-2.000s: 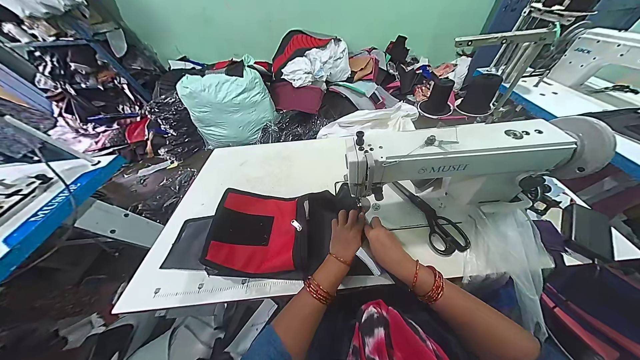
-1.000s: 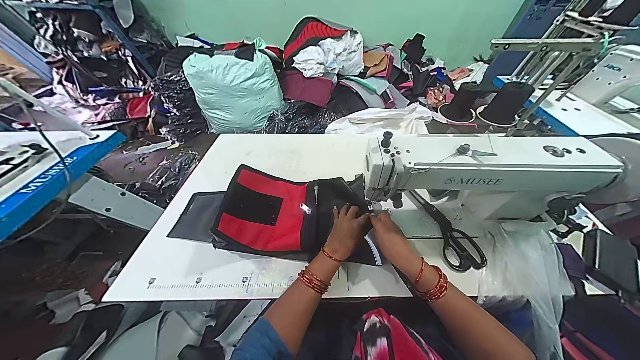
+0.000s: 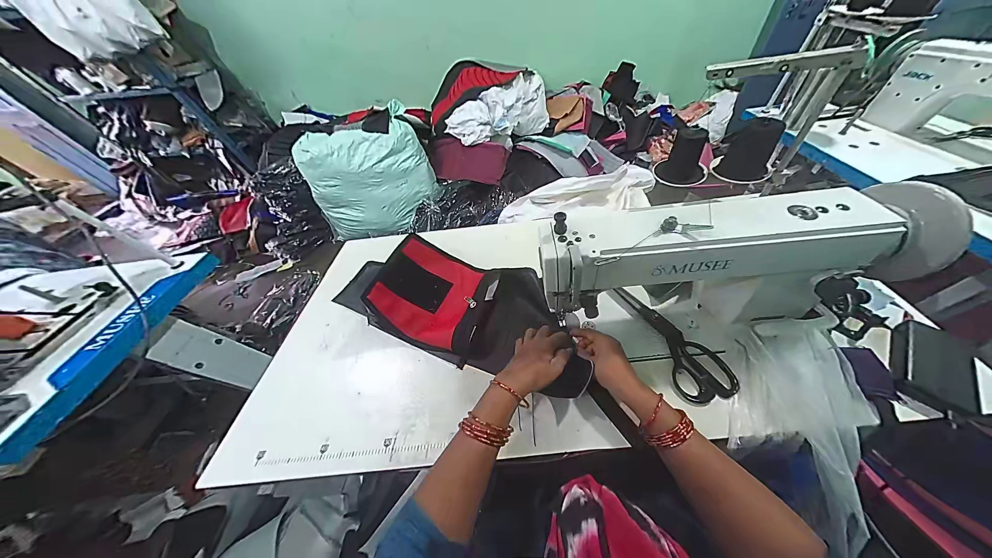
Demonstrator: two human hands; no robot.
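Note:
A black and red fabric piece (image 3: 446, 298) with a zipper lies on the white sewing table, its right part reaching the needle area of a Musee sewing machine (image 3: 728, 256). My left hand (image 3: 540, 358) presses on the black fabric just in front of the presser foot. Close beside it, my right hand (image 3: 604, 358) pinches the fabric's edge with thumb and finger. A dark strip (image 3: 616, 411) runs from under my right hand toward the table's front edge. Black-handled scissors (image 3: 694, 364) lie right of my right hand, their blades partly behind the machine head.
Behind the table are a pale green stuffed bag (image 3: 368, 174), heaped fabric scraps and black thread cones (image 3: 748, 151). Translucent plastic sheeting (image 3: 798, 387) hangs over the right front edge. Other machine tables stand at the left (image 3: 170, 291) and the back right.
The fabric piece has turned, its red part now slanting down to the right and its near right end curving in front of the needle. Both hands remain close to the presser foot.

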